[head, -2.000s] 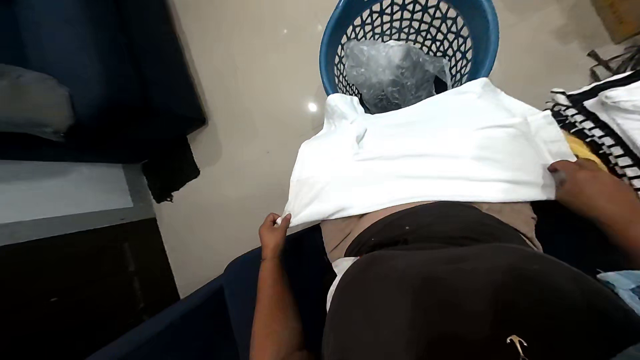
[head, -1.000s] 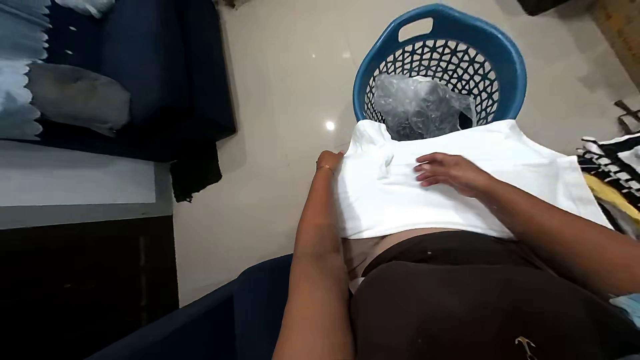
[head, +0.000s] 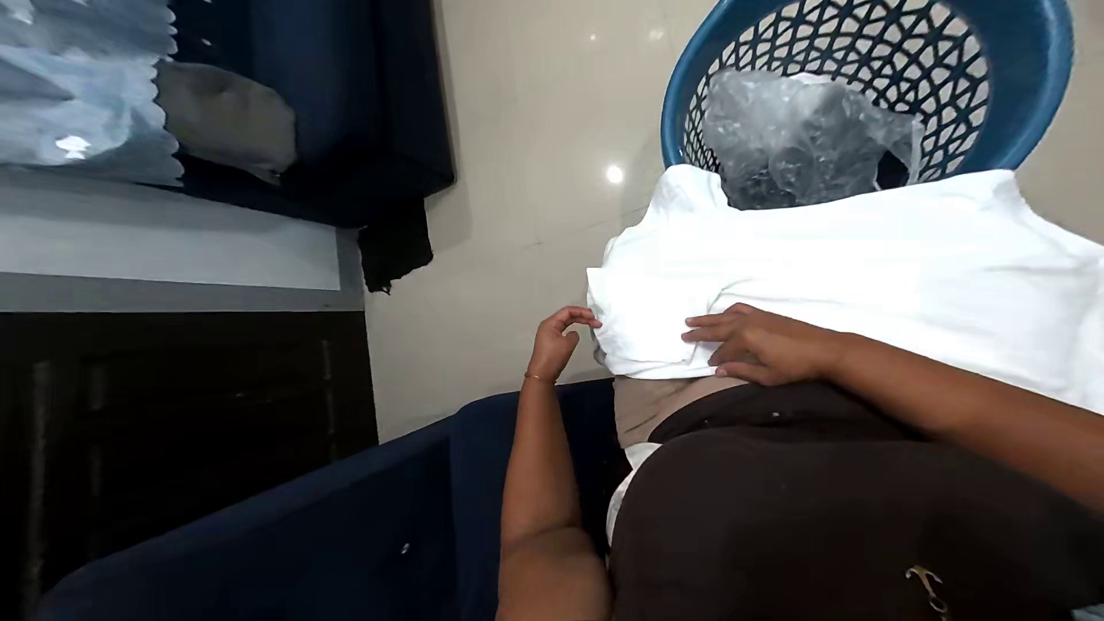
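A white cloth garment [head: 871, 267] lies spread over my lap, its far edge at the near rim of a blue plastic basket. Its left side is folded inward. At that folded edge is my left hand [head: 561, 338], fingers apart and fingertips close to the fabric; whether they pinch it cannot be told. My right hand [head: 759, 343] rests flat on the garment near its lower edge, fingers spread, gripping nothing.
The blue plastic laundry basket [head: 1031, 78] stands on the tiled floor and holds a crumpled clear plastic bag [head: 793, 138]. A dark blue sofa [head: 345, 95] with a grey cloth item [head: 226, 116] stands at upper left. Blue upholstery [head: 345, 517] lies at lower left.
My right hand has left the garment's right edge and moved left across it. The garment's left side, spread out two seconds ago, is now folded inward.
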